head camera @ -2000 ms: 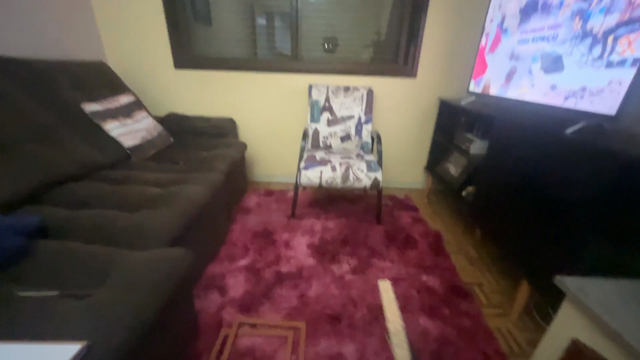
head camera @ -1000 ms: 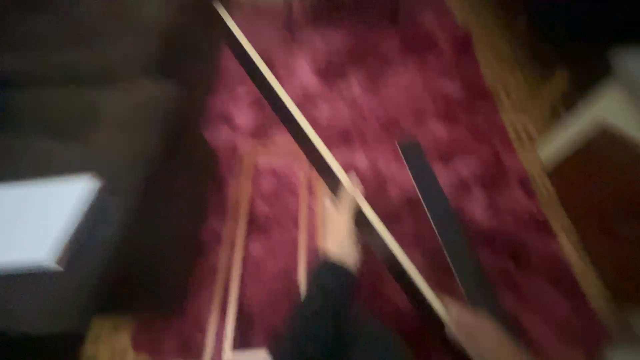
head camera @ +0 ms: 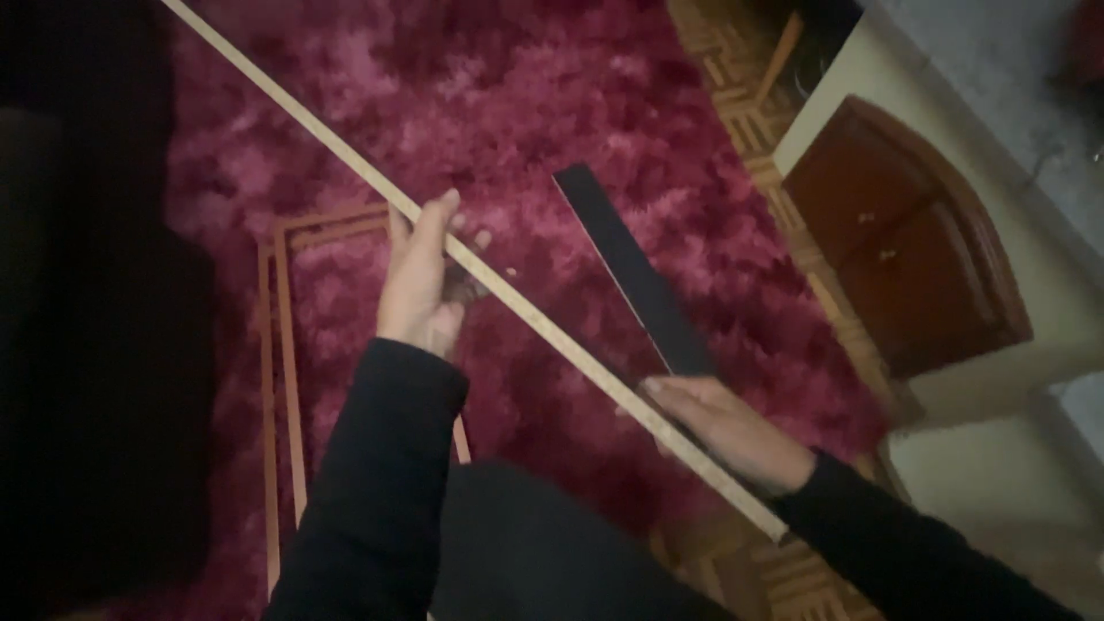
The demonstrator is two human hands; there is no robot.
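Observation:
A long, narrow board with a pale edge (head camera: 552,330) runs diagonally from the upper left to the lower right. My left hand (head camera: 423,276) grips it near the middle, thumb at the pale edge. My right hand (head camera: 729,431) is closed on it near its lower right end; some of its fingers are hidden behind the board. On the rug to the right lies a dark flat board (head camera: 634,263), whose lower end is hidden by my right hand. Thin brown wooden frames (head camera: 285,371) lie on the rug at the left, partly behind my left arm.
A shaggy crimson rug (head camera: 517,112) covers much of the parquet floor (head camera: 746,129). A dark sofa (head camera: 95,345) borders the left side. At the right stands a pale unit with a brown wooden door panel (head camera: 914,241). My knee shows at the bottom.
The view has tipped down from the room to the rug. Both hands, not visible two seconds ago, now hold the long board. Its pale edge shows more sharply than one second ago.

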